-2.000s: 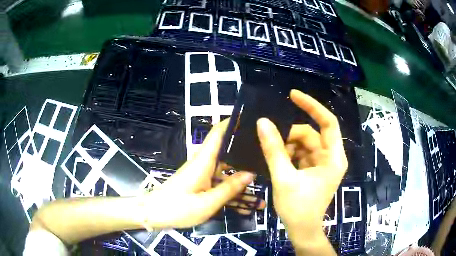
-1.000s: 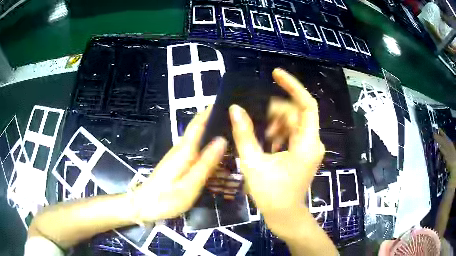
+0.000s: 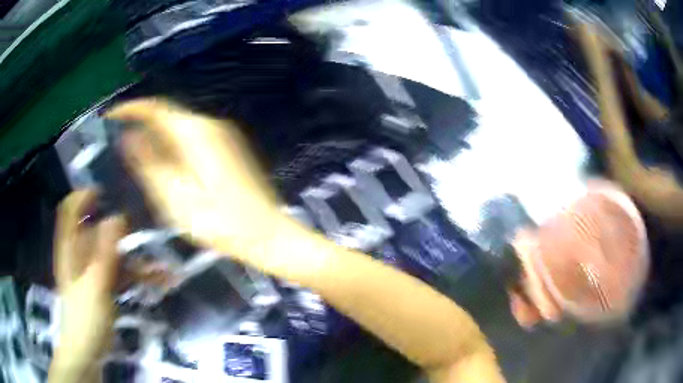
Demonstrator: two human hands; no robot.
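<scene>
The view is strongly blurred. My left hand (image 3: 86, 247) is at the lower left, its fingers pointing up beside a dark plastic housing (image 3: 123, 176), which it appears to hold; the housing's outline is unclear. My right hand (image 3: 195, 168) is above and right of it, its fingertips near the housing's upper side; whether they touch or grip anything cannot be told. White-outlined windows of shells (image 3: 341, 206) lie right of my right forearm, on the dark tray.
Bright white sheets (image 3: 517, 123) spread from the top centre to the right. A pink fan (image 3: 592, 254) stands at the right, with another person's arm (image 3: 618, 138) behind it. A green surface (image 3: 60, 97) is at the upper left. White die-cut lattice (image 3: 277, 363) lies at the bottom.
The view has swung to the right, so the white sheets and fan show nearer the middle. Both hands now appear further left in the picture, and everything is more blurred.
</scene>
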